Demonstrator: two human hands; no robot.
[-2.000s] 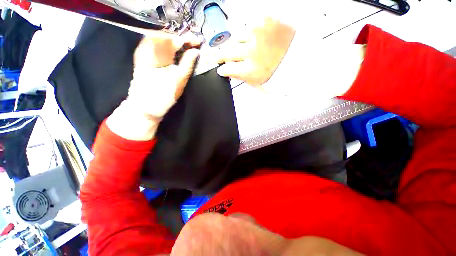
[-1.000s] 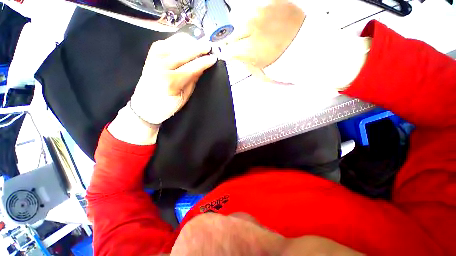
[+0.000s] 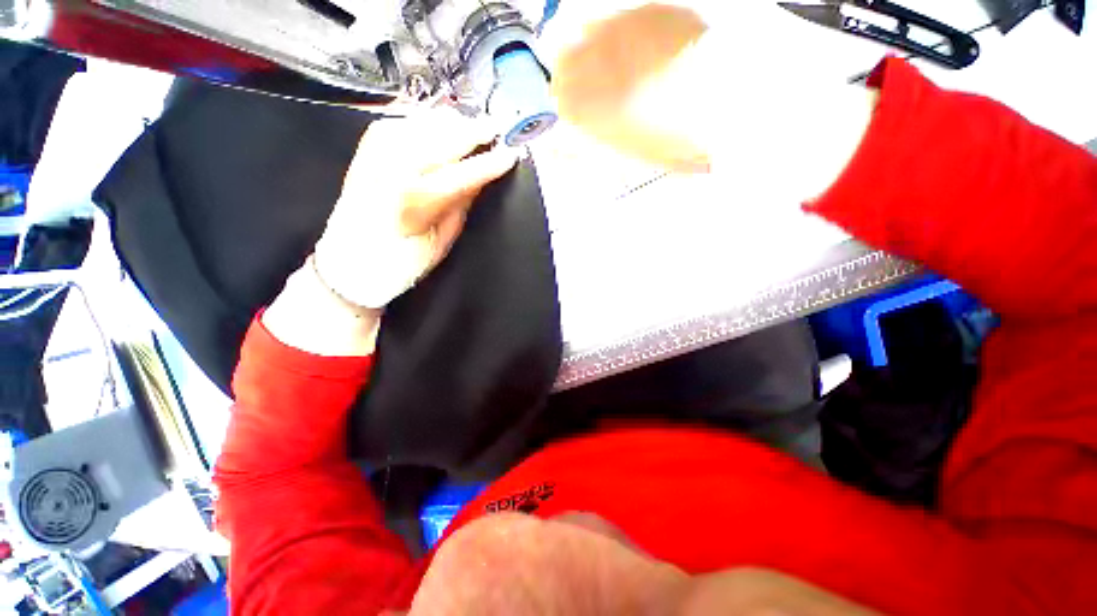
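A black garment piece (image 3: 481, 301) lies on the white table and hangs over its near edge. My left hand (image 3: 403, 211) pinches its edge between thumb and fingers, just below the needle area of the sewing machine (image 3: 415, 54). A round blue-grey attachment (image 3: 523, 102) sits at the machine head, right beside my left fingertips. My right hand (image 3: 650, 90) lies on the table to the right of the attachment, palm down, washed out by glare. I cannot tell whether its fingers hold anything. No label can be made out at the needle.
Black thread snips (image 3: 908, 30) lie beyond my right wrist, with a dark item (image 3: 1023, 10) at the top right. A ruler strip (image 3: 746, 315) runs along the table's near edge. A blue crate (image 3: 884, 325) is below it. A grey fan box (image 3: 96, 475) stands at left.
My right hand has moved off the cloth edge, away from my left fingertips. My left hand keeps its pinch on the cloth. More of the machine head and the snips show.
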